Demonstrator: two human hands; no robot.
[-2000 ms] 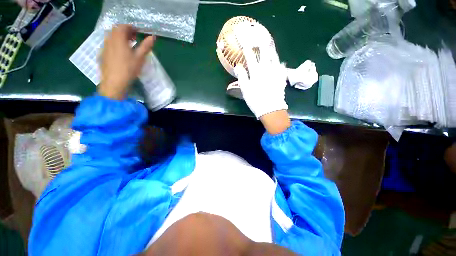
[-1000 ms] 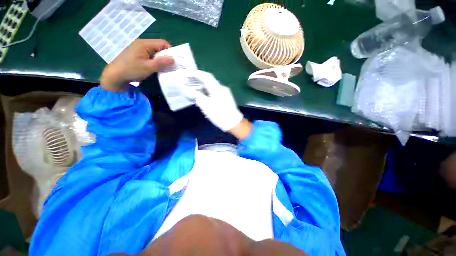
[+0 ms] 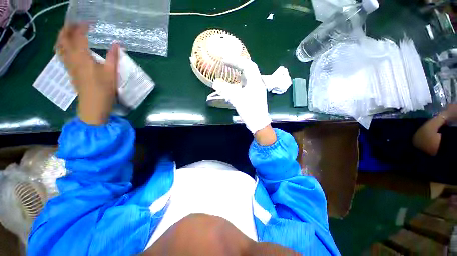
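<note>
A cream clip fan point(image 3: 213, 55) stands on the dark green bench, its round slatted head up and its oval clip base point(image 3: 218, 100) at the bench's near side. My right hand point(image 3: 245, 95), in a white knit glove, is at the fan's right side with fingers over the head and neck; it hides part of both. My left hand point(image 3: 87, 72) is bare and blurred, raised with fingers apart over the label sheets. A white sheet point(image 3: 134, 82) lies just right of it, and a sticker sheet point(image 3: 55, 82) lies left of it, partly hidden.
A bubble bag point(image 3: 125, 25) and thin cable lie at the back. A crumpled white cloth point(image 3: 279, 80), grey-green block point(image 3: 299, 92), clear bottle point(image 3: 330, 32) and plastic sleeves point(image 3: 361, 80) are at right. Cartons stand below the bench; the left one holds bagged fans point(image 3: 27, 200). Another person's arm point(image 3: 431, 132) shows at right.
A second ago both hands were at a white sheet. Now that sheet lies on the bench, my left hand is up and apart from it, and my right hand is at the fan.
</note>
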